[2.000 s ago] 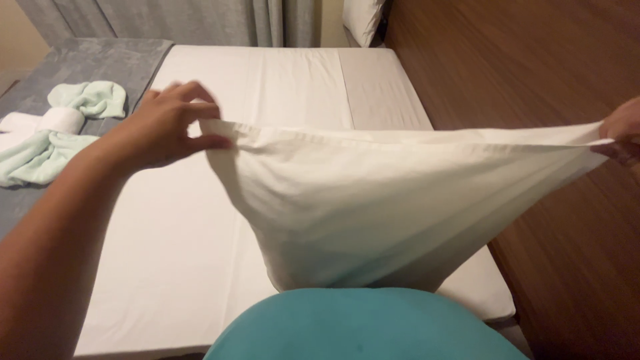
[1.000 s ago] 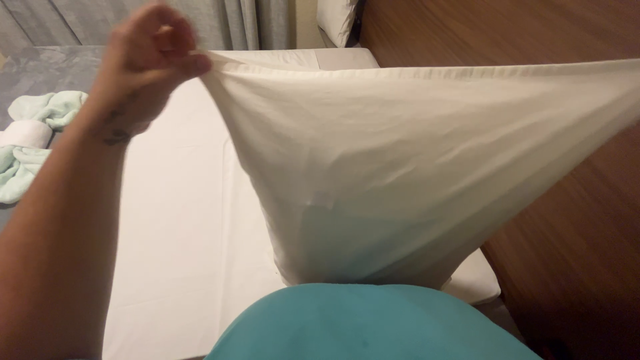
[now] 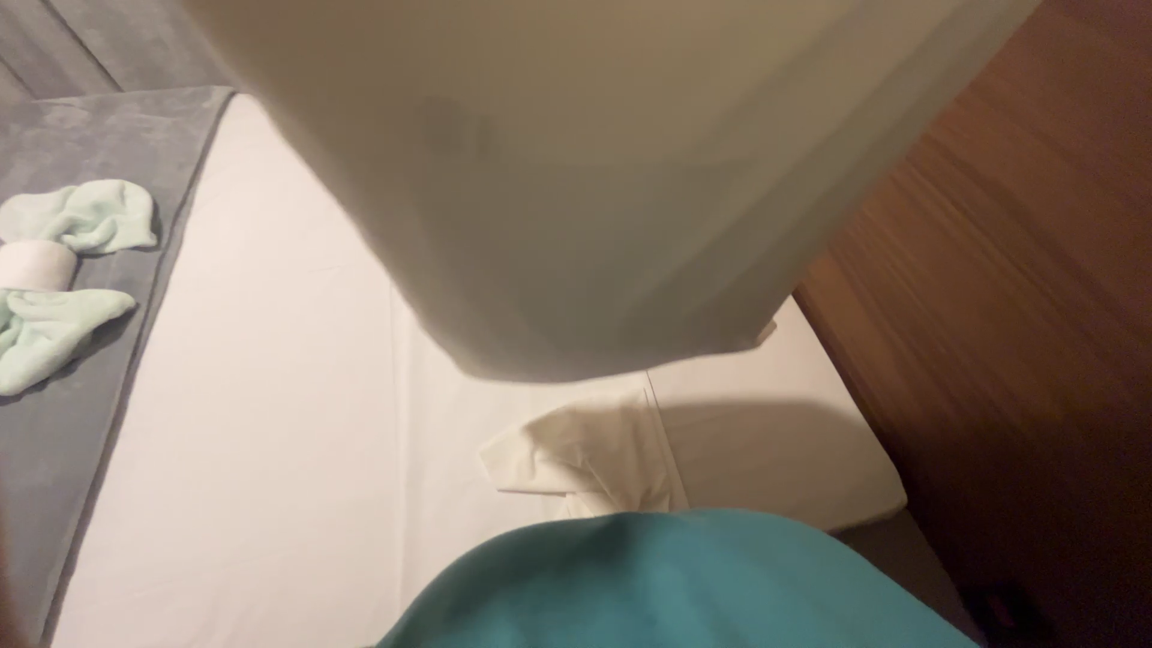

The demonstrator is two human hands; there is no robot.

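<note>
A white pillowcase-like cloth (image 3: 576, 198) hangs down from the top edge of the view, wide above and narrower at its lower edge. Both of my hands are out of frame; only a blurred bit of skin shows at the far left edge, too little to tell what it does. Below the hanging cloth, a crumpled cream cloth (image 3: 594, 450) lies on the white-sheeted bed (image 3: 270, 405), partly hidden by my teal top. Whatever holds the hanging cloth is hidden above the view.
A grey blanket (image 3: 81, 468) covers the bed's left side, with mint-green towels (image 3: 103, 216) and a white rolled towel (image 3: 36, 265) on it. Grey curtain (image 3: 135, 40) stands at the upper left. A brown wooden headboard or panel (image 3: 1017, 270) runs along the right.
The cloth has risen, and its top edge and my left hand have left the view. The crumpled cream cloth on the bed has come into sight. The view has tilted down.
</note>
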